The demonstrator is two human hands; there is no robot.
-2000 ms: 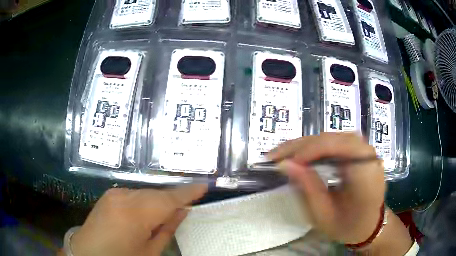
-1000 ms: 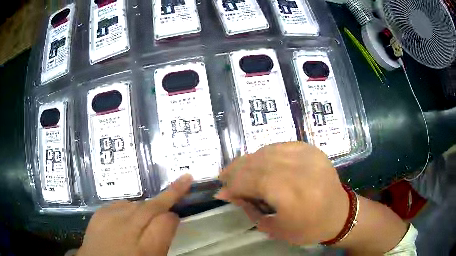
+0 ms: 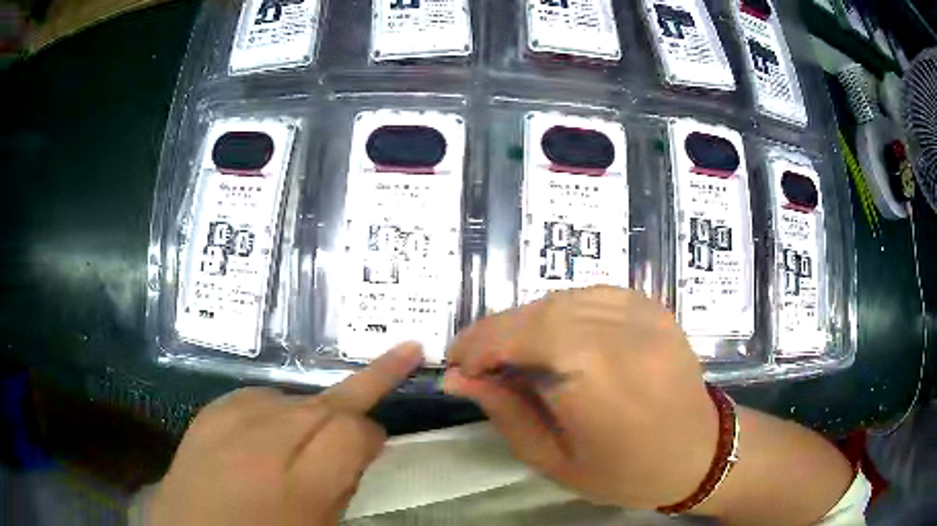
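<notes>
White retail packs with black ovals lie in a clear blister tray [image 3: 473,90] in two rows. My left hand [image 3: 283,447] is at the lower left, its index fingertip on or just at the lower edge of the second near-row pack [image 3: 401,247]. My right hand [image 3: 586,385] grips a slim dark pointed tool [image 3: 539,388] between thumb and fingers; its tip is hidden by the fingers, beside that pack's lower right corner. A white label sheet [image 3: 442,467] lies below the tray, partly under both hands. Whether my left hand holds the sheet is hidden.
The tray rests on a dark green table top [image 3: 77,241]. At the far right are a desk fan [image 3: 923,123], thin yellow-green sticks [image 3: 858,183] and a white perforated cylinder [image 3: 855,90].
The view has swung back left, so the packs sit farther right. Both hands stay close together at the tray's near edge, now at the second pack instead of the third.
</notes>
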